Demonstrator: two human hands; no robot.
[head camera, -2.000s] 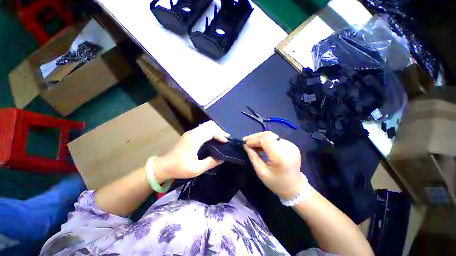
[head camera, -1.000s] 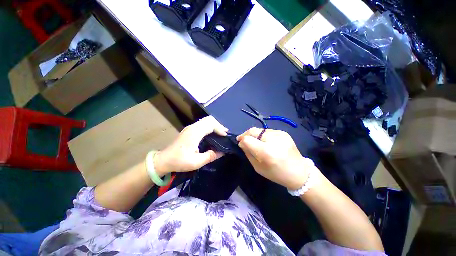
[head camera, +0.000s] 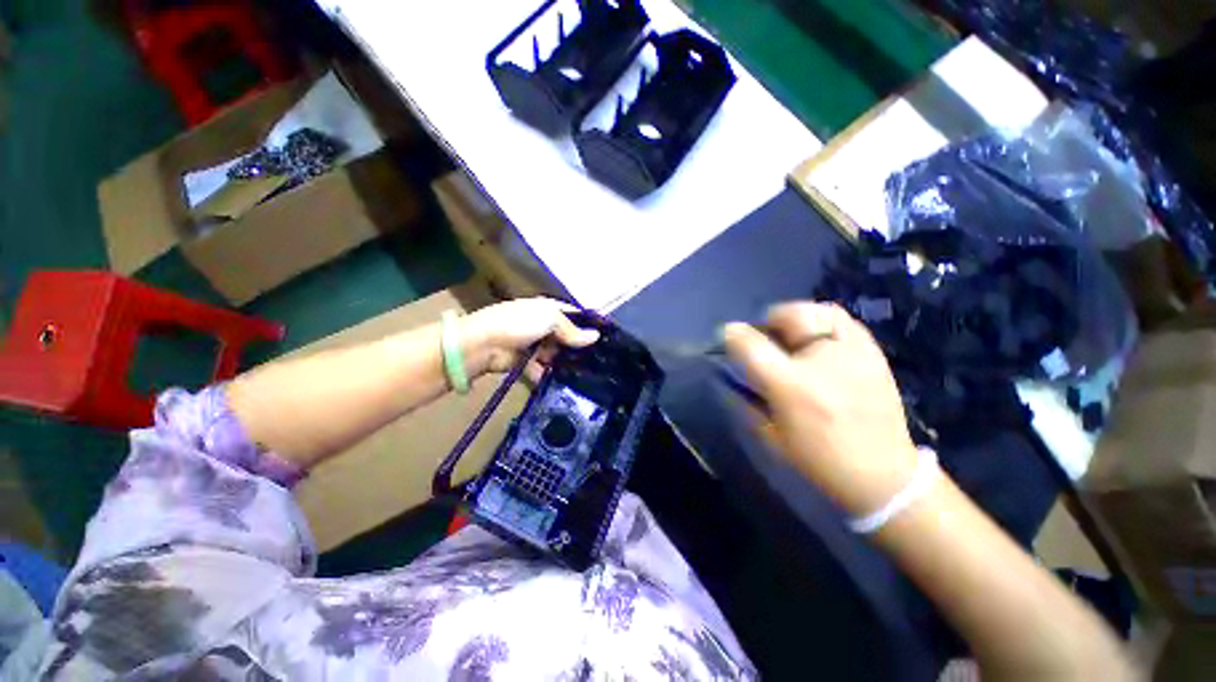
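Observation:
My left hand (head camera: 523, 333) grips one end of a black plastic housing (head camera: 567, 446), held over the lap. Its open side shows a round hole and a grille grid. My right hand (head camera: 816, 389) is apart from the housing, over the dark mat (head camera: 720, 287), and blurred; its fingers are curled and I cannot tell if they hold anything. The pliers are not clearly visible near it. A heap of small black pieces (head camera: 980, 313) lies beyond my right hand.
Two black housings (head camera: 656, 120) stand on the white board (head camera: 534, 187). A clear plastic bag (head camera: 987, 187) lies by the heap. Brown cartons (head camera: 294, 233) are at left and right (head camera: 1160, 466). A red stool (head camera: 100, 340) stands on the green floor at left.
The housing is turned so its open side and grille show. My right hand has left it and moved right over the mat. The view has shifted, with the bench contents lower and further right.

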